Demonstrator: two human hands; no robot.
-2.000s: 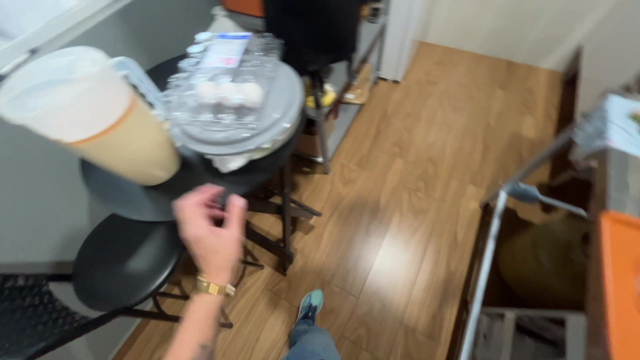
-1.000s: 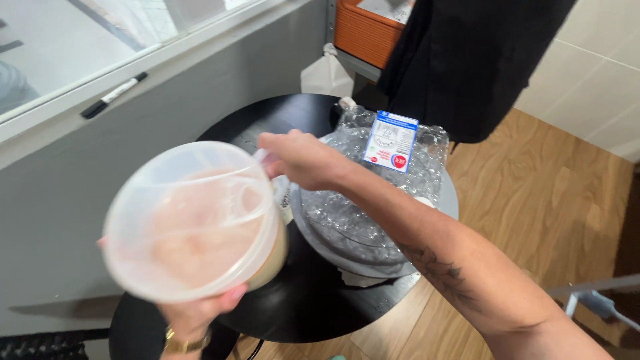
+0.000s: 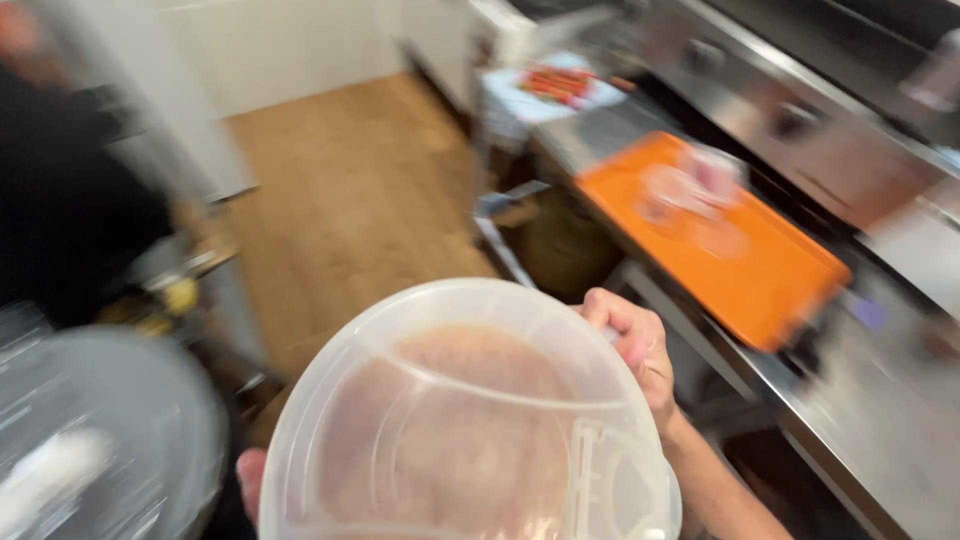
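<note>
A large translucent plastic pitcher with a lid (image 3: 465, 420) fills the lower middle of the view, with pale brownish contents showing through. My right hand (image 3: 634, 349) is closed around its handle at the upper right of the rim; the handle is mostly hidden by the fingers and lid. On the opposite side, fingertips of my left hand (image 3: 251, 480) show against the pitcher's side, and the rest of that hand is hidden behind it.
A steel counter (image 3: 847, 420) on the right bears an orange tray (image 3: 787, 277) with clear plastic items. Red food lies on a light blue cloth (image 3: 525, 105). Left are a grey round lid (image 3: 172, 397) with clear plastic packaging and a dark hanging cloth (image 3: 67, 202). Wood floor (image 3: 337, 172) lies between.
The pitcher stood on the black round table two seconds ago; both hands now hold it, away from that table. The view has swung right toward the counter.
</note>
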